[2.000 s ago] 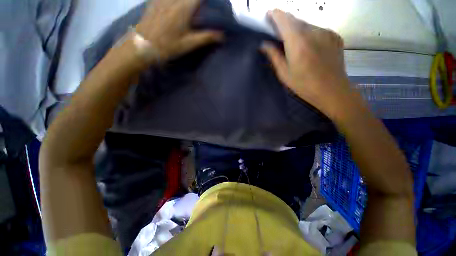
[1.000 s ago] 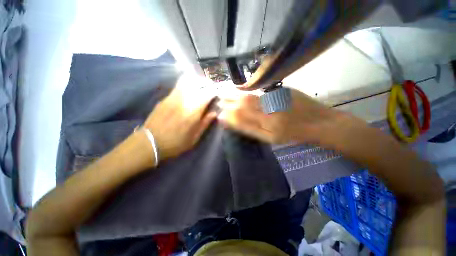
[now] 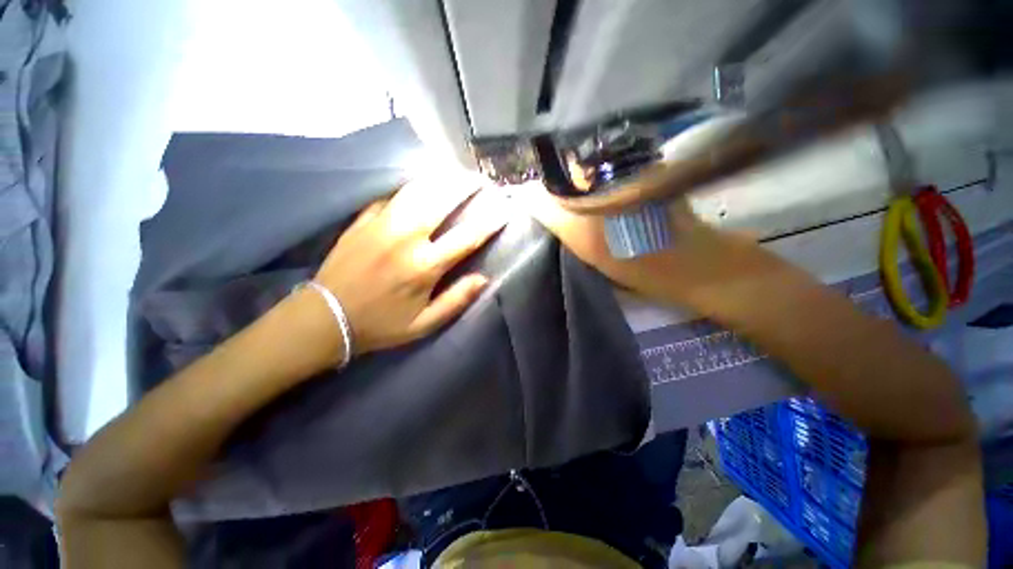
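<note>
The dark grey garment panel (image 3: 367, 417) lies under the white sewing machine head (image 3: 633, 56) and hangs over the table's front edge, with a seam or fold running down from the needle area. My left hand (image 3: 400, 267) lies flat on the panel left of the presser foot (image 3: 550, 167), fingers spread, fingertips washed out by the lamp. My right hand (image 3: 600, 239) is at the right of the foot, on or beside the cloth, partly hidden by the machine head and the ridged grey knob (image 3: 639, 230); its fingertips and grip are unclear. The needle point cannot be made out.
Scissors with yellow and red loops (image 3: 915, 261) lie at the right. The measuring tape strip (image 3: 700, 358) runs along the table front. A blue crate (image 3: 794, 467) stands below right, beside pale offcuts (image 3: 733, 533). Grey cloth (image 3: 28, 222) lies at the far left.
The panel, first held up in both hands, now lies under the machine head. Over the last second my left fingers have spread, the thumb has parted from my right hand, and the view has shifted slightly.
</note>
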